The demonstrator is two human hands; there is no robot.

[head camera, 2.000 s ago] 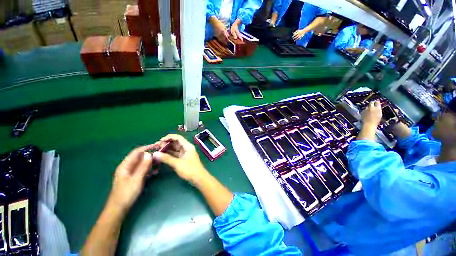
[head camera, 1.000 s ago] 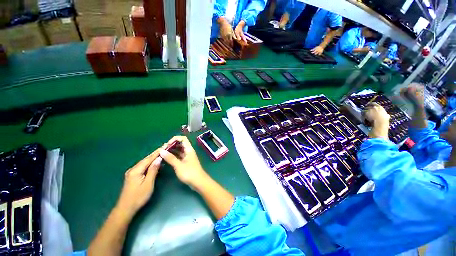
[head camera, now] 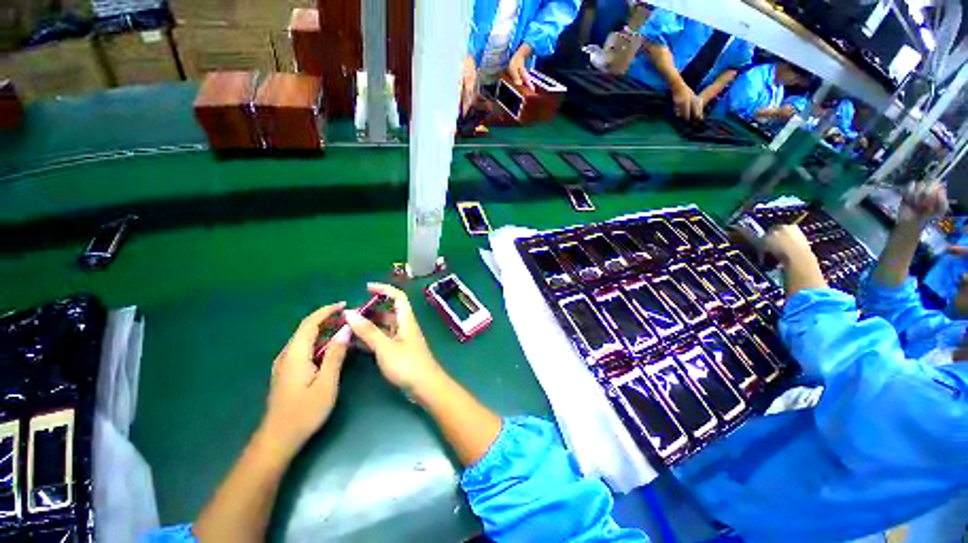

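Observation:
My left hand (head camera: 305, 379) and my right hand (head camera: 397, 342) meet over the green bench. Between their fingers they hold a phone unit (head camera: 372, 308) seen nearly edge-on, with a thin reddish-pink edge. The fingers hide most of it. A small stack of bezels (head camera: 460, 307), white-topped with red-pink edges, lies just right of my right hand, near the foot of the white post.
The white post (head camera: 431, 138) stands ahead. The left blister tray (head camera: 90, 350) holds gold-rimmed pieces. The right blister tray (head camera: 594, 366) holds rows of phones on a white liner (head camera: 536, 361). A neighbour's blue sleeve (head camera: 849, 350) is at right. Loose phones (head camera: 474, 219) lie beyond.
The held piece now shows a longer thin edge between my fingers, and my left fingers have spread slightly. The view has shifted, so the scene sits further right. The neighbour's far hand is raised.

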